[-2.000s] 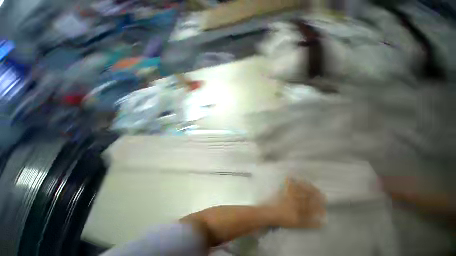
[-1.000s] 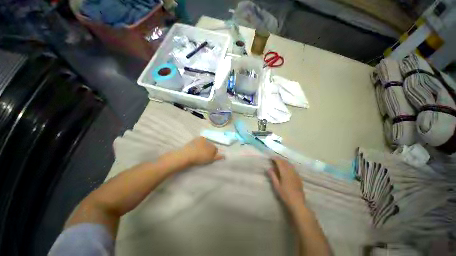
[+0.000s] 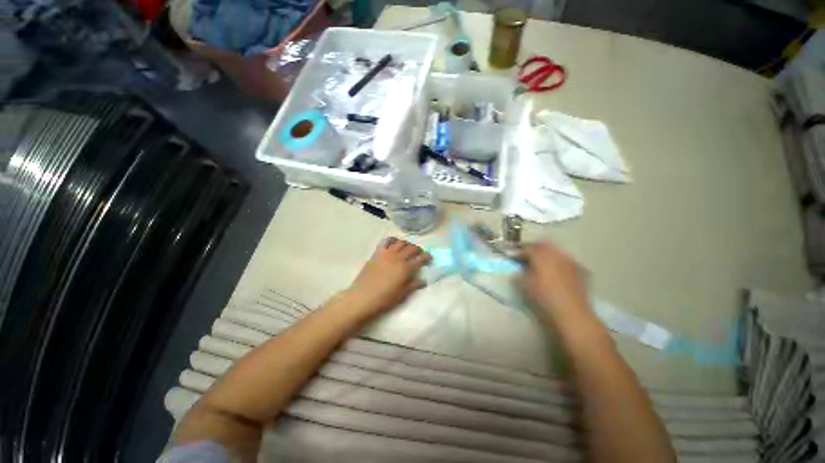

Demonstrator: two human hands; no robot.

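A pale blue label backing strip lies curled and blurred between my hands, and its tail with white labels runs right across the table. My left hand is palm down with bent fingers at the strip's left end; whether it grips is not clear. My right hand is blurred and pinches the strip. A silver bulldog clip stands just above my right fingers. Beige layered fabric panels lie stepped under my forearms. Another fanned stack sits at the right.
White trays with pens, bags and a pale blue label roll stand beyond. A clear bottle, red scissors, a brown jar and white fabric pieces are near. Black ribbed objects are at the left.
My hands have moved off the fabric to the backing strip, and my right hand has taken hold of it. The panels now show stepped edges nearer me. The view has shifted.
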